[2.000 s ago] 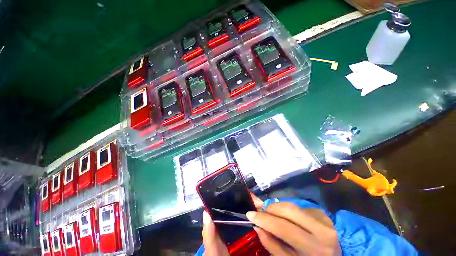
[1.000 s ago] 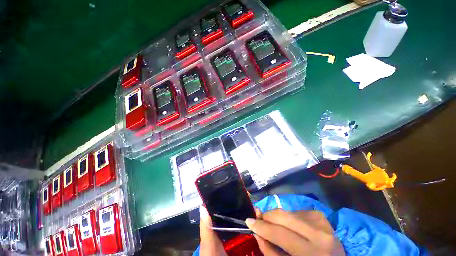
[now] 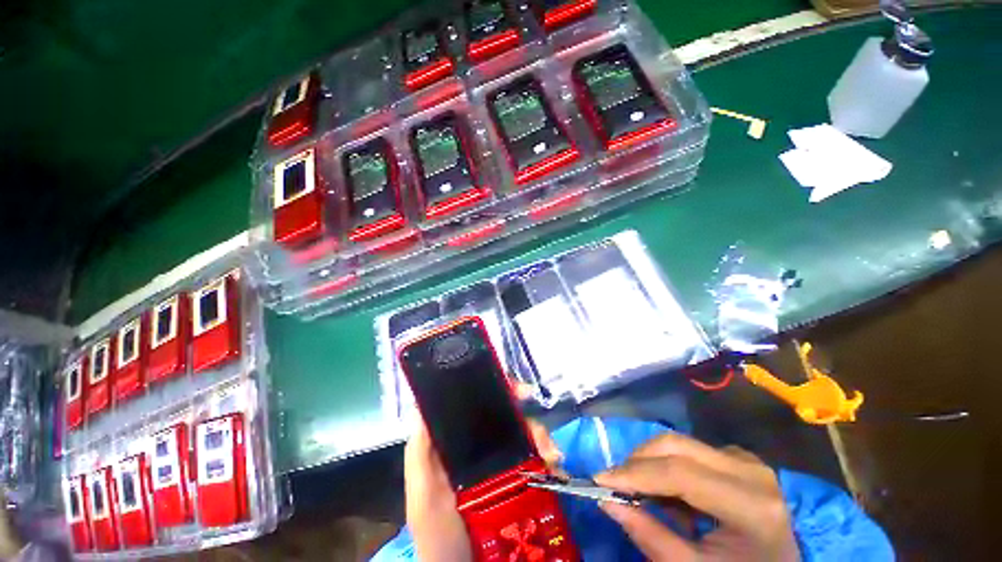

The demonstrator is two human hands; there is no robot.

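Observation:
An open red flip phone (image 3: pixel 470 406) is upright near the bottom centre, its black inner screen above a red keypad. My left hand (image 3: pixel 435 494) holds it from behind and the side; the hand is partly hidden by the phone. My right hand (image 3: pixel 698 494) holds metal tweezers (image 3: pixel 593 491) between thumb and fingers, tips at the phone's hinge area below the screen. A clear lens tray (image 3: pixel 549 313) with several black-edged panels lies just beyond the phone.
The stacked centre blister tray (image 3: pixel 483 236) holds red and black phones. The left blister tray (image 3: pixel 258 439) holds red phones. At right are a dispenser bottle (image 3: pixel 879 88), a white wipe (image 3: pixel 833 161), film scraps (image 3: pixel 750 307) and an orange air gun (image 3: pixel 808 395) at the bench edge.
The phone has come up in view and more of its keypad shows. My right hand has moved right, and the tweezers now lie lower, at the hinge instead of across the screen.

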